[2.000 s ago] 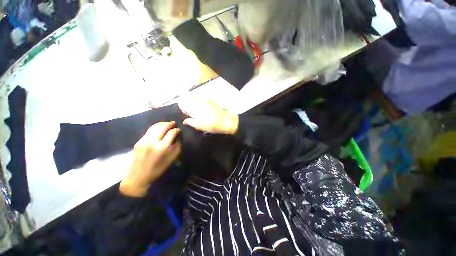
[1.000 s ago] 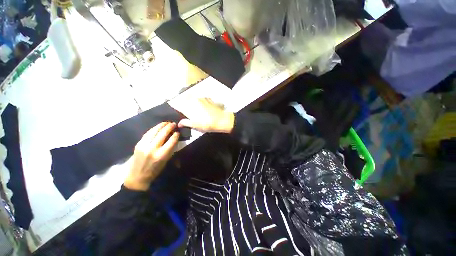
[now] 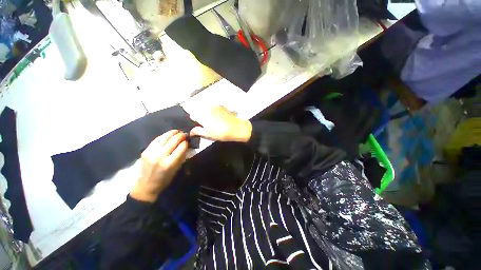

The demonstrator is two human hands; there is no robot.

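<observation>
A long black cut piece (image 3: pixel 108 153) lies flat on the white table in front of me, its wider end to the left. My left hand (image 3: pixel 162 161) pinches its right end near the table's front edge. My right hand (image 3: pixel 221 125) grips the same end, its fingertips touching those of my left hand. The overexposed light blurs the right fingers, and the exact fold under the fingertips is hidden. The presser foot and needle area (image 3: pixel 153 55) is behind my hands, with no cloth visible under it.
A right stack of black pieces (image 3: pixel 216 55) lies beside red-handled scissors (image 3: pixel 253 46). A left stack (image 3: pixel 13 174) lies at the table's left edge. A clear plastic bag (image 3: pixel 329 39) is at the back right. A green basket rim (image 3: pixel 387 163) is low right. A white lamp body (image 3: pixel 68 47) is top left.
Since two seconds ago the view has shifted slightly, and the black piece's left end has swung lower, toward the table's front edge. Both hands keep hold of its right end.
</observation>
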